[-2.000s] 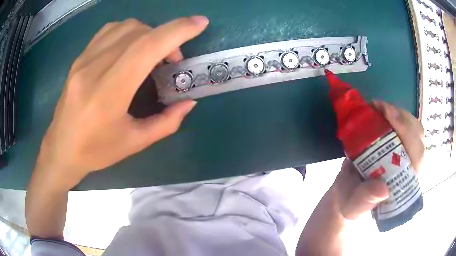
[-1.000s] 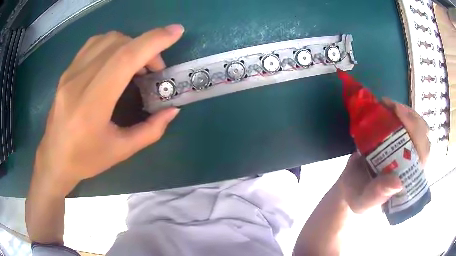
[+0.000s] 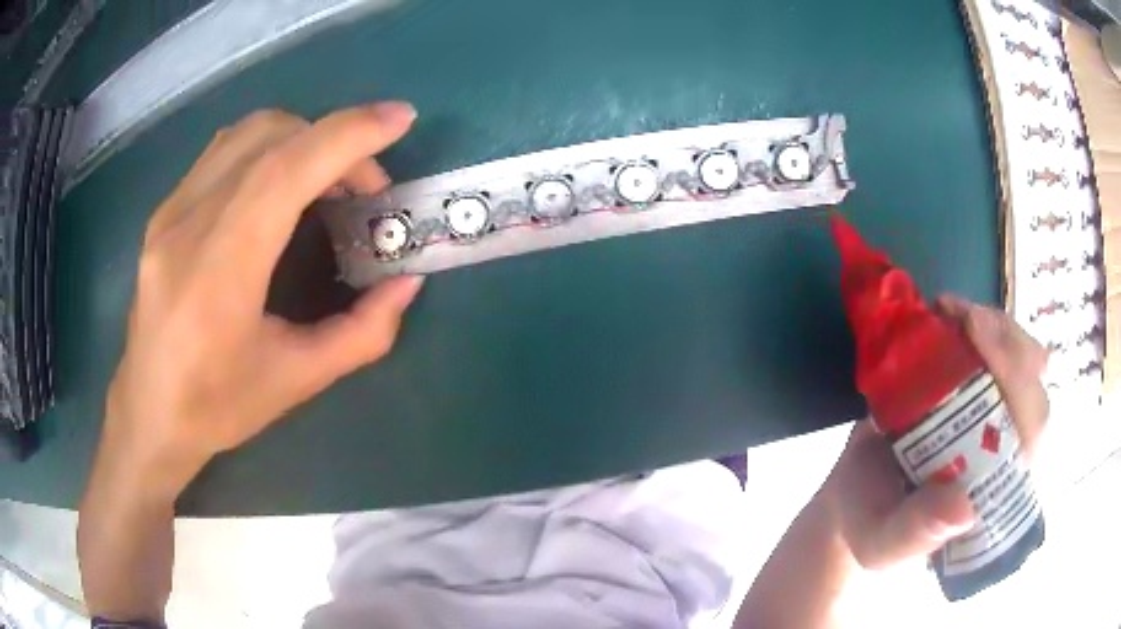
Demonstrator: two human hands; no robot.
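Note:
A silvery metal strip (image 3: pixel 590 227) with several round discs in a row lies over the dark green mat, its right end slightly higher in the picture. My left hand (image 3: pixel 234 270) holds its left end between thumb and fingers. My right hand (image 3: pixel 910 492) holds a glue bottle (image 3: pixel 953 461) with a red cone nozzle, white label and dark base. The nozzle tip is just below the strip's right end, a small gap apart. The bottle slants, tip up and to the left.
The green mat (image 3: pixel 590 406) has a curved front edge. Dark-edged bars (image 3: pixel 37 270) are piled at the far left. A silvery rail (image 3: pixel 209 74) crosses the upper left. A white panel with rows of small dark parts (image 3: pixel 1051 209) lies at the right, with brown cardboard (image 3: pixel 1098 98) beside it.
The bottle tip has moved from the second disc from the right past the rightmost disc and off the strip. The strip and left hand appear further left and lower in view.

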